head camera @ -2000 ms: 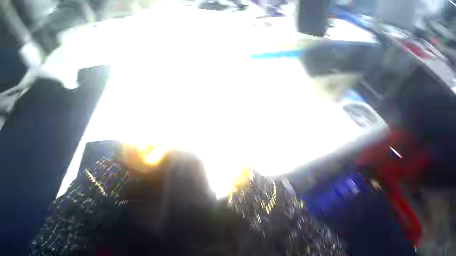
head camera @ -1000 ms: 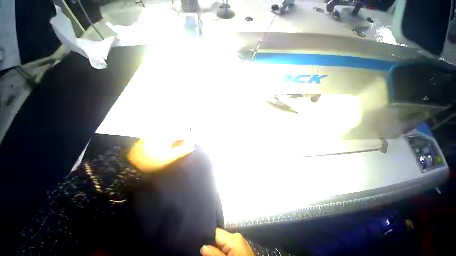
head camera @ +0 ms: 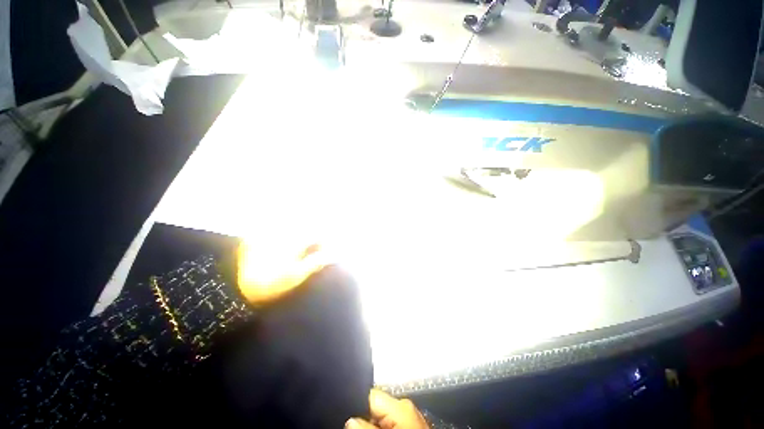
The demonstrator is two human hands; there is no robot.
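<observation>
A dark cloth piece (head camera: 301,343) lies over the front edge of the white machine table (head camera: 586,302) and hangs toward my lap. My left hand (head camera: 272,272), partly washed out by glare, rests on the cloth's upper part near the needle area; its fingertips are lost in the light. My right hand (head camera: 389,410) pinches the cloth's right edge at the bottom of the picture, partly cut off. The cream sewing machine head (head camera: 570,142) with a blue stripe stands behind. Its needle and presser foot are hidden by glare.
Dark cloth (head camera: 109,176) covers the left side. White crumpled material (head camera: 138,84) is at the upper left. A control panel (head camera: 702,264) is at the table's right end. A blue plastic item (head camera: 611,390) is below the table's front edge. A dark motor end (head camera: 712,155) is at right.
The blurred, glare-filled view has become clear. Since one second ago, the view has shifted slightly, and both hands remain on the dark cloth in nearly the same places.
</observation>
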